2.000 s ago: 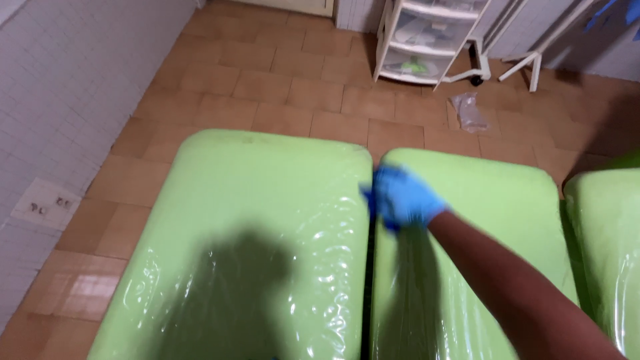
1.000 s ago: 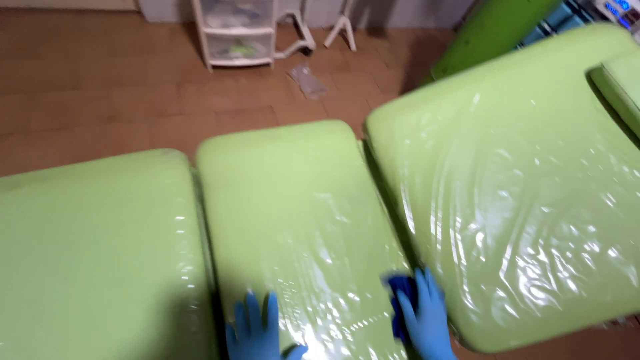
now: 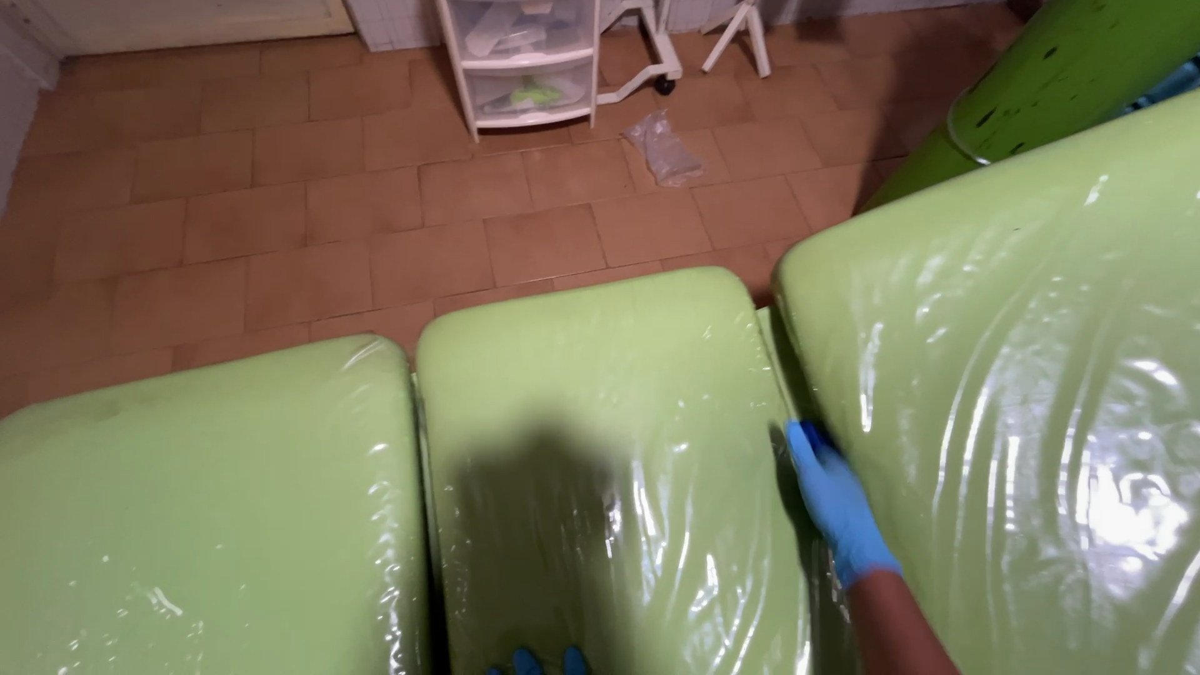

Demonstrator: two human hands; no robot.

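Observation:
My right hand point(image 3: 837, 506), in a blue glove, is closed on a dark blue cloth point(image 3: 814, 437) inside the gap between the middle green padded section point(image 3: 600, 375) and the raised right section point(image 3: 984, 309). Most of the cloth is hidden by the fingers and the gap. At the bottom edge only the gloved fingertips of my left hand point(image 3: 539, 662) show, on the middle section. Clear, shiny plastic film covers the pads. The left padded section point(image 3: 216, 487) lies beside the middle one, with a narrow dark gap between them.
Beyond the pads is a brown tiled floor point(image 3: 309, 216). A white plastic drawer unit point(image 3: 530, 66), white stand legs with a caster point(image 3: 661, 56) and a crumpled clear plastic bag point(image 3: 665, 150) are there. A large green cylinder point(image 3: 1022, 103) leans or stands behind the right section.
Since one second ago, my right hand has moved with the cloth farther up the gap beside the right section. My left hand has mostly left the view. Two seconds ago the right hand was at the left gap.

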